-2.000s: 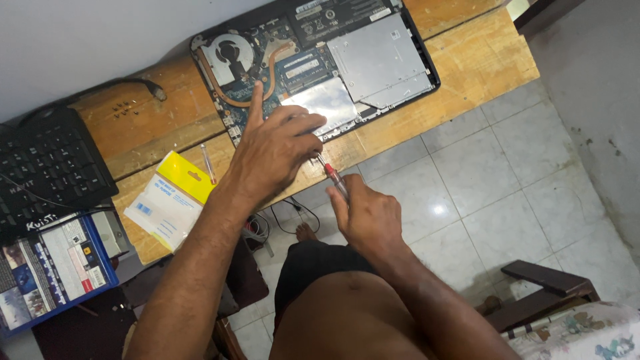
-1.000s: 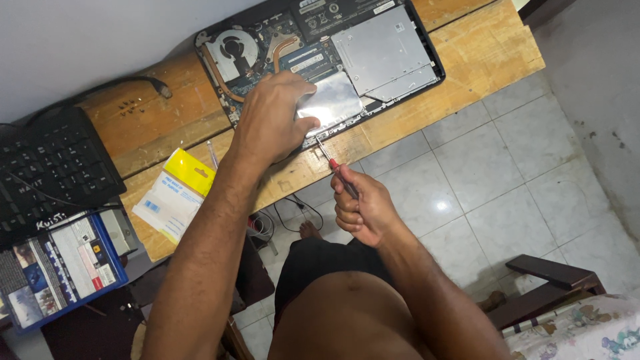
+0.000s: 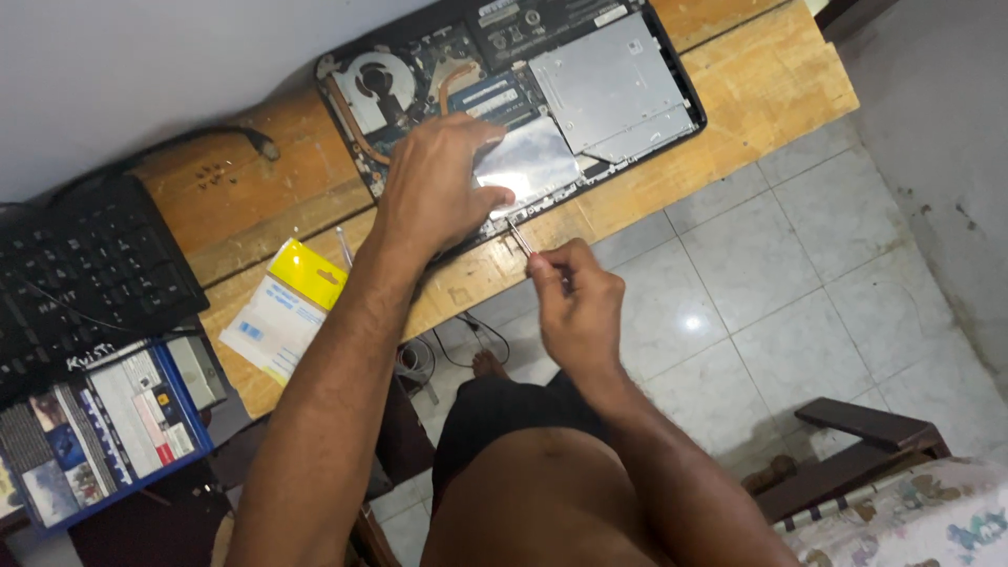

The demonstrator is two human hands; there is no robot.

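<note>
An opened laptop base (image 3: 512,47) lies on the wooden table, its fan (image 3: 378,83), copper heat pipe, memory module (image 3: 488,102) and grey optical drive (image 3: 614,90) exposed. My left hand (image 3: 441,177) rests on it, with thumb and fingertips on the left part of a shiny, silvery rectangular drive (image 3: 531,165). Whether those fingers grip the drive I cannot tell. My right hand (image 3: 579,307) is closed around a screwdriver (image 3: 521,240), whose handle is mostly hidden in the fist. The screwdriver's tip touches or nearly touches the laptop's front edge, just below my left thumb.
Several small screws (image 3: 213,173) and a cable end (image 3: 268,146) lie on the table at the left. A yellow and white packet (image 3: 291,307) is beside my left forearm. A black keyboard (image 3: 87,276) and a blue-edged box (image 3: 169,402) stand farther left. A wooden chair (image 3: 866,425) is at lower right.
My left hand had its index finger stretched over the heat pipe two seconds ago; now it lies over the silvery drive's left side. The right hand keeps hold of the screwdriver near the laptop's edge.
</note>
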